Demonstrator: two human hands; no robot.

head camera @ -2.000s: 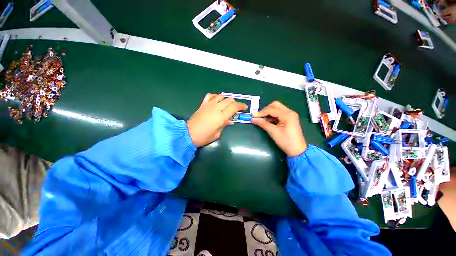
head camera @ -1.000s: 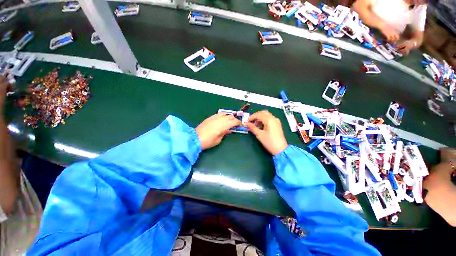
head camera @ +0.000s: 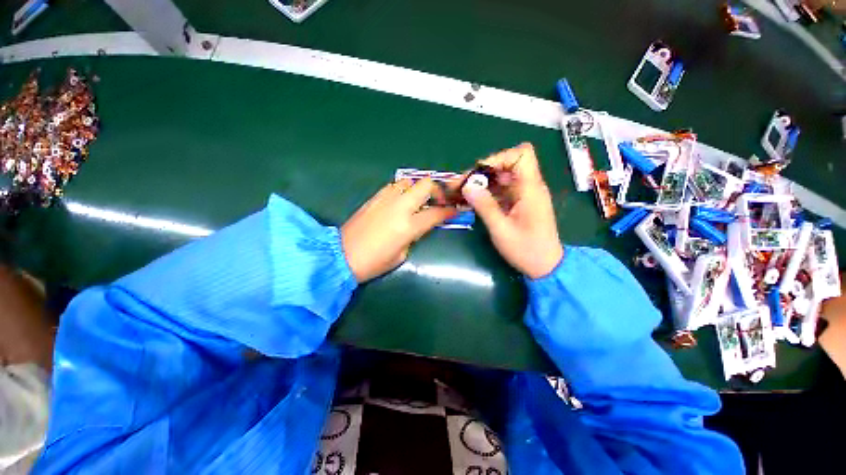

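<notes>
A white housing frame [head camera: 417,174] lies on the dark green bench in front of me, mostly hidden under my fingers. A blue battery [head camera: 458,220] shows along its near edge. My left hand [head camera: 394,223], bare, holds the frame down from the left. My right hand [head camera: 519,209], bare, pinches a small dark part with a round white face [head camera: 478,181] between thumb and fingers, at the frame's right end. Whether this part is joined to the frame cannot be seen.
A tangled heap of unfinished units [head camera: 710,209] lies at right. A copper-coloured small-parts heap [head camera: 46,134] lies at far left. A pale rail [head camera: 371,82] crosses behind, with passed-on units [head camera: 657,76] on the belt beyond. Another person's arm shows at the right edge.
My right hand was at the frame's right end with no white face showing; it now holds the small round white-faced part up there. The camera view has shifted, and less of the belt shows.
</notes>
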